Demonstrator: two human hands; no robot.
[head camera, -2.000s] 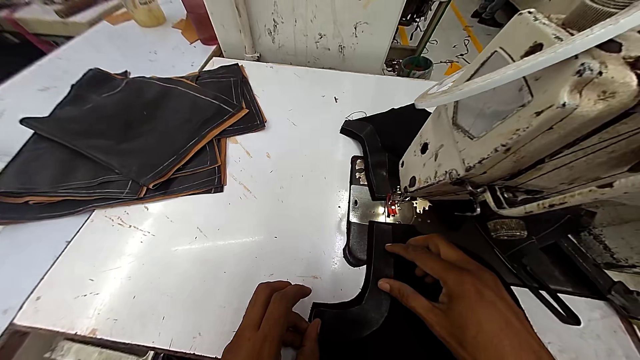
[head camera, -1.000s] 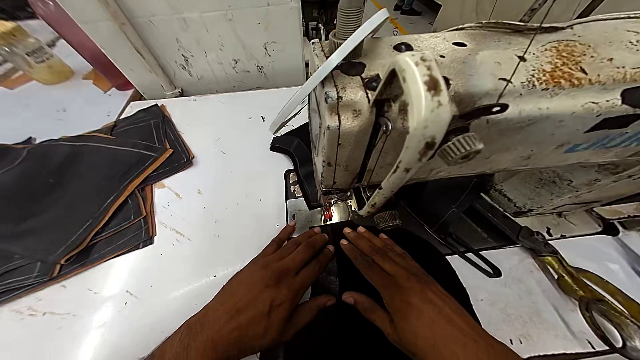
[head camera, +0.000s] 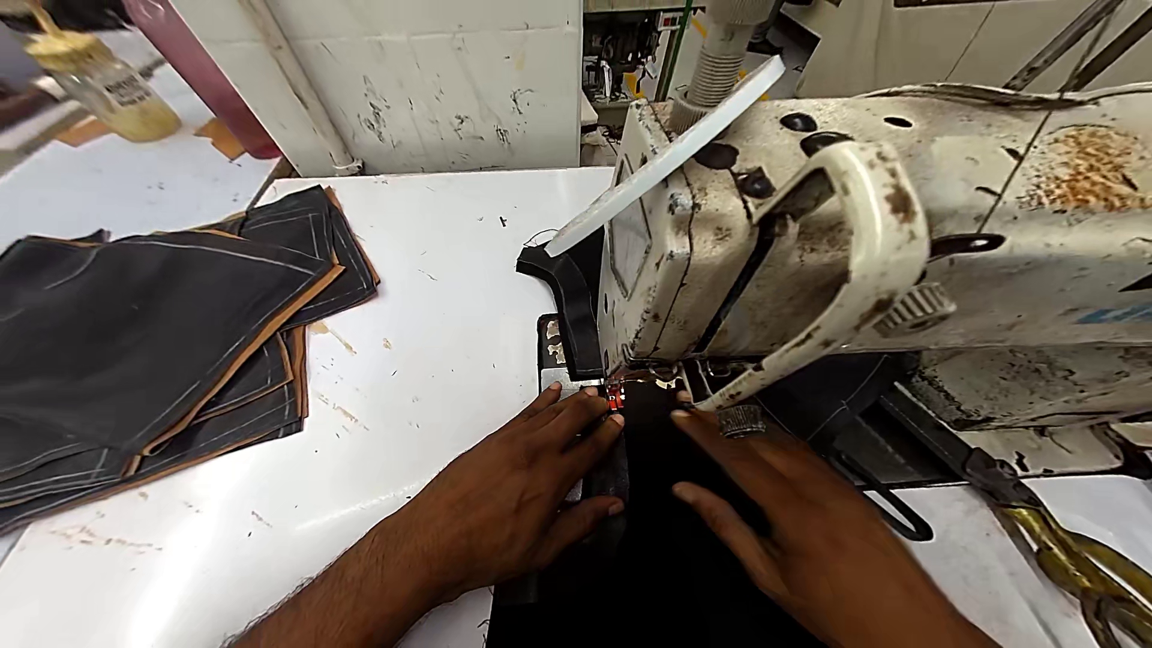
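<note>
Black material (head camera: 657, 540), with a smoother black edge strip, lies under the needle area of an industrial sewing machine (head camera: 774, 270). My left hand (head camera: 531, 486) rests flat on the strip, its fingertips just left of the red-lit presser foot (head camera: 616, 396). On the right, my right hand (head camera: 783, 513) presses on the black material, fingers spread, its index fingertip close to the foot. A curved part of the black piece (head camera: 571, 297) extends behind the foot, partly hidden by the machine head. The needle itself is hard to make out.
Stacked dark panels with orange-brown edges (head camera: 162, 333) lie on the white table (head camera: 432, 342) at left. Behind them stand a jar of yellowish stuff (head camera: 117, 94) and a pink container (head camera: 202, 72). Brass-coloured shears (head camera: 1062, 549) lie at right, near a black looped part (head camera: 900, 517).
Since two seconds ago, my left hand has moved from the piece's near edge up to the presser foot. Both hands now lie flat on either side of it. The view has shifted.
</note>
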